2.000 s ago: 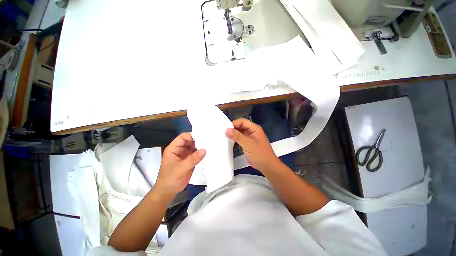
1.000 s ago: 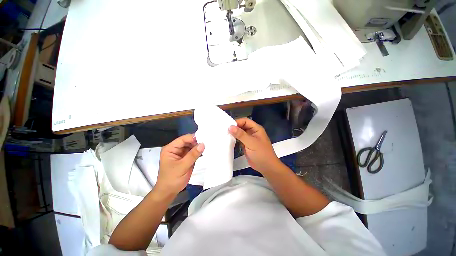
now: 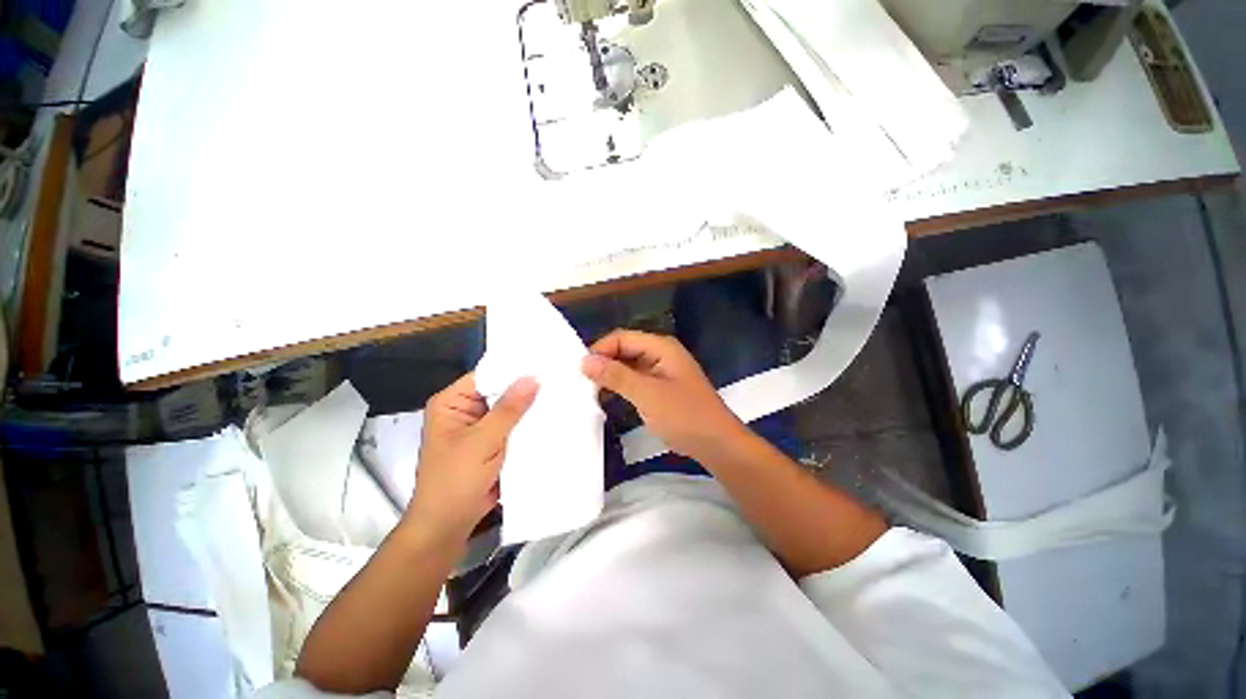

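A white folded collar or cuff piece (image 3: 554, 458) hangs over my lap, just in front of the table's edge. My left hand (image 3: 472, 444) pinches its left edge, thumb on top. My right hand (image 3: 663, 389) pinches its right edge between thumb and fingers. A long white fabric strip (image 3: 854, 321) curves from the table down behind my right hand, with its end beside the piece. The presser foot and needle (image 3: 601, 68) are above the metal needle plate (image 3: 547, 130), away from both hands.
The white wood-edged table (image 3: 273, 246) spans the front. Stacked cut strips (image 3: 875, 96) lie right of the needle. Scissors (image 3: 1004, 396) lie on the right side stand (image 3: 1066, 464), with a cloth band across it. A loose cloth bundle (image 3: 308, 533) lies on the left stand.
The held piece has shifted slightly left and its lower end now lies flatter and wider. My left thumb has moved further over it. The whole view has also shifted a little.
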